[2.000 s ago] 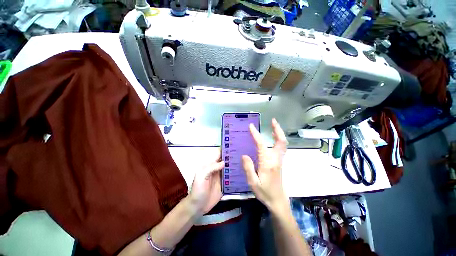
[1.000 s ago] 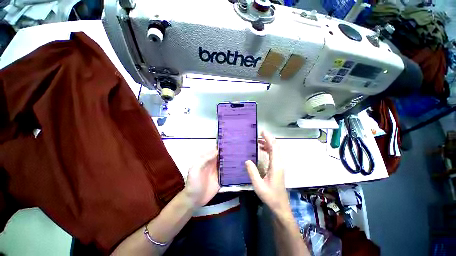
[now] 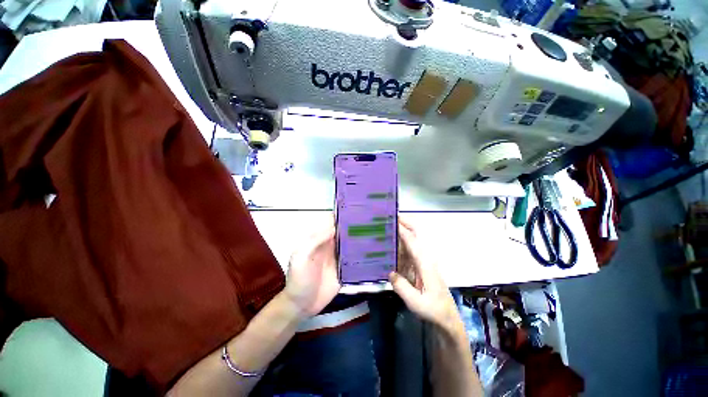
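A smartphone (image 3: 366, 209) with a lit purple screen showing green bars stands upright in the picture, in front of the sewing machine. My left hand (image 3: 312, 273) holds it at its lower left edge. My right hand (image 3: 419, 273) is at its lower right edge, with the thumb at the bottom corner of the screen. The fingers behind the phone are partly hidden. The rust-brown garment piece (image 3: 132, 209) lies at the left on the white table, its ribbed edge near my left wrist. No hand touches it.
The white-grey sewing machine (image 3: 357, 58) spans the back of the table (image 3: 481, 248). Black-handled scissors (image 3: 551, 236) and a green-handled tool (image 3: 519, 208) lie at the right end. A white bin (image 3: 560, 326) with scraps stands below, right. Brown cloth with white stripes (image 3: 604, 205) hangs beyond.
The phone screen went from a list to a view with green bars. My right hand moved from over the screen to the phone's lower right edge. The camera view has shifted slightly.
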